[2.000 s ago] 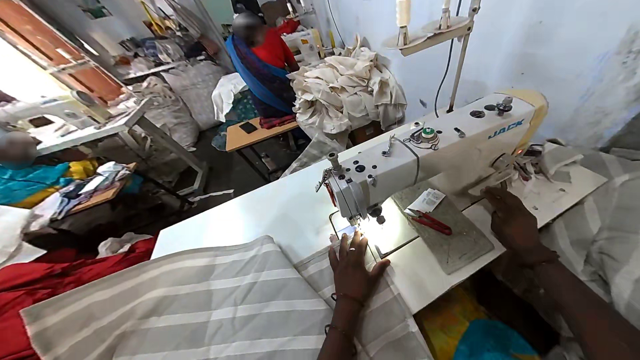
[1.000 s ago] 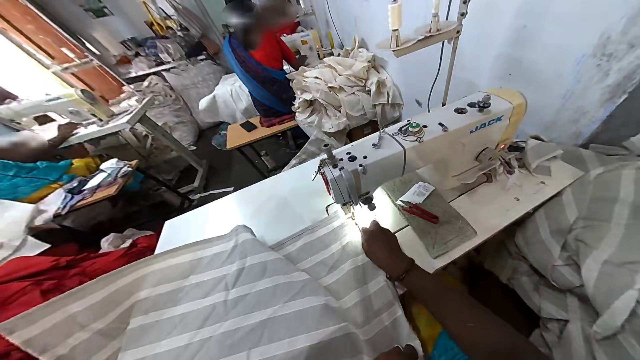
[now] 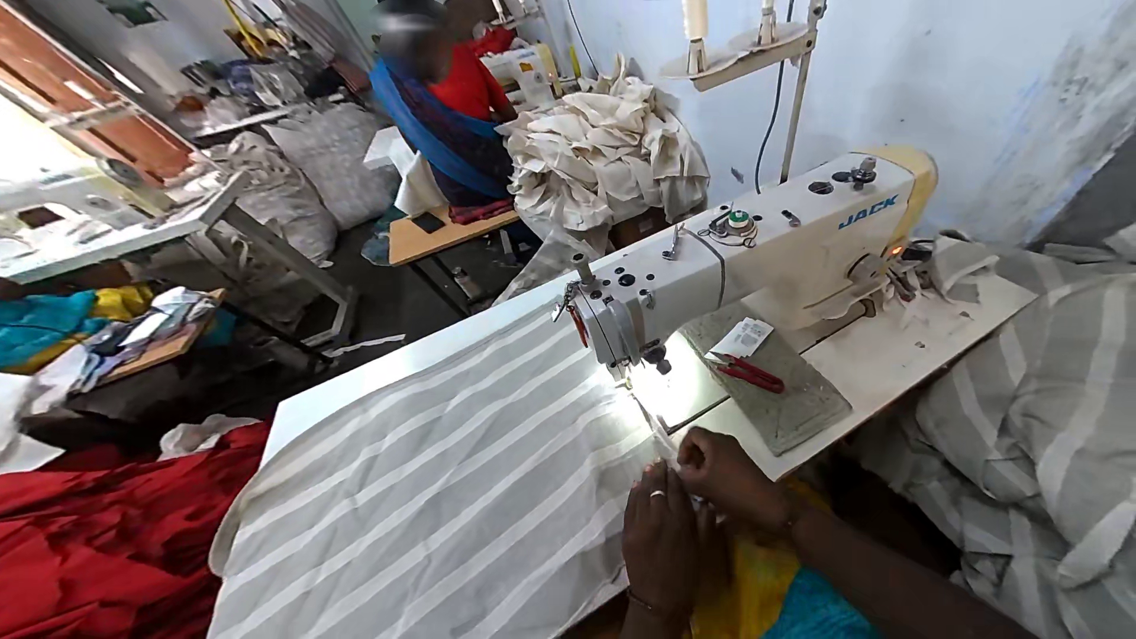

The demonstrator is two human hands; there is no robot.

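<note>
Grey-and-white striped fabric [image 3: 426, 479] lies spread over the sewing table, its right edge running under the needle area of a Jack sewing machine [image 3: 772, 240]. At that edge, in front of the needle, my right hand [image 3: 728, 470] pinches the fabric between thumb and fingers. My left hand [image 3: 661, 532], with a ring on one finger, rests on the same edge just nearer to me, touching or almost touching the right; its fingertips hold the cloth. Red-handled thread snips [image 3: 753, 374] and a small white printed label [image 3: 742, 339] lie on a grey plate [image 3: 790, 408] beside the needle.
More striped fabric [image 3: 1021, 399] is heaped at the right. Red cloth [image 3: 115, 532] lies at the lower left. Beyond the table are a pile of cream cloth [image 3: 603, 151], a wooden bench [image 3: 470, 235] and a seated person [image 3: 453, 106]. A thread stand [image 3: 754, 53] rises behind the machine.
My left hand has moved from beside the needle to the fabric edge nearer me. My right hand has come from the machine's right end to the fabric edge, then nearer me. The cloth lies flatter across the table.
</note>
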